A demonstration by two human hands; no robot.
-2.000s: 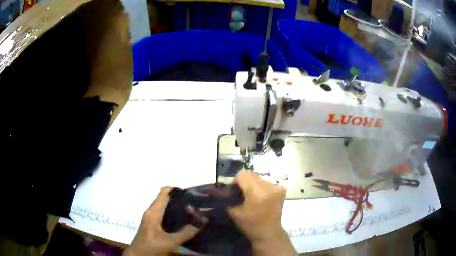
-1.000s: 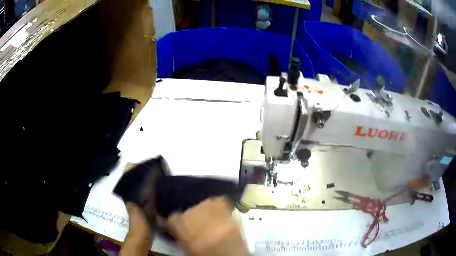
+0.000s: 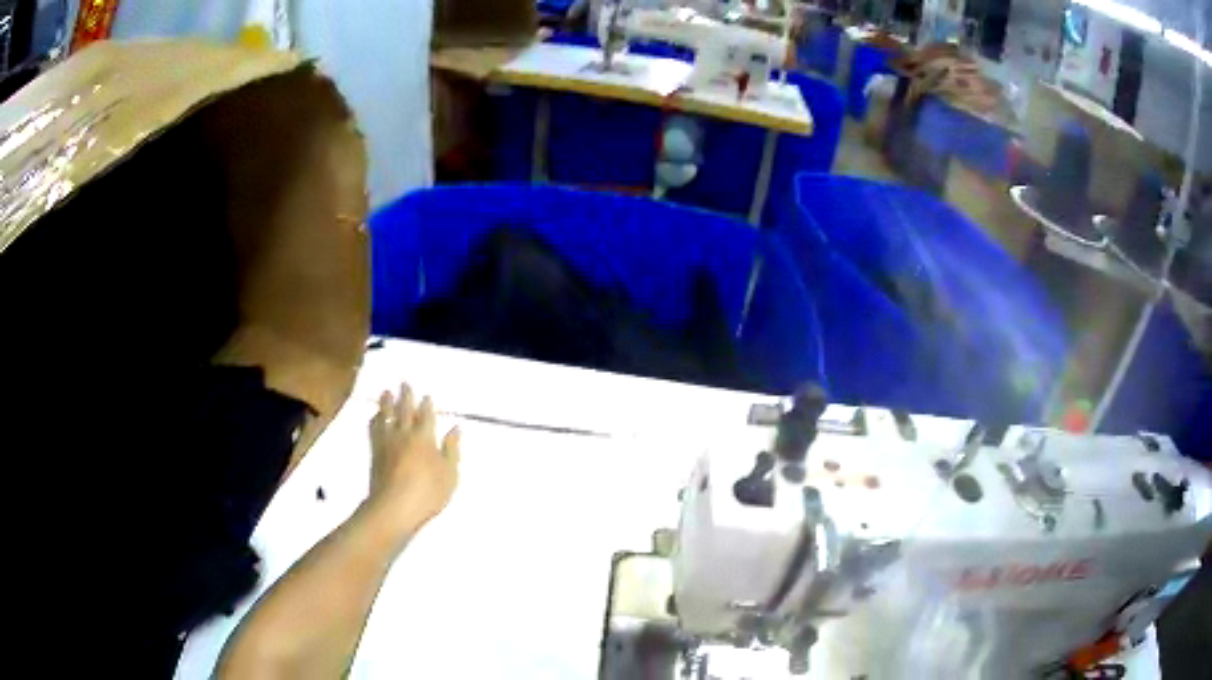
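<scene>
My left hand (image 3: pixel 415 465) is at the left part of the white table (image 3: pixel 492 531), palm down, fingers apart, holding nothing. My right hand is out of the picture. The black piece held earlier is in neither visible hand. A black fabric heap (image 3: pixel 532 299) lies in the blue bin (image 3: pixel 611 219) behind the table; single pieces cannot be told apart. The white sewing machine (image 3: pixel 877 531) is at the lower right, its needle area cut off by the bottom edge.
A tall cardboard box (image 3: pixel 312 253) with black fabric (image 3: pixel 120 465) stands at the left. Another blue bin (image 3: pixel 917 286) is behind the machine. A second sewing table (image 3: pixel 665 93) stands further back. A pale thread stand pole (image 3: pixel 1130 352) rises at the right.
The view has tilted up, so the machine appears lower. The black piece has left my hands. My left hand has moved forward over the table, and my right hand has left the picture.
</scene>
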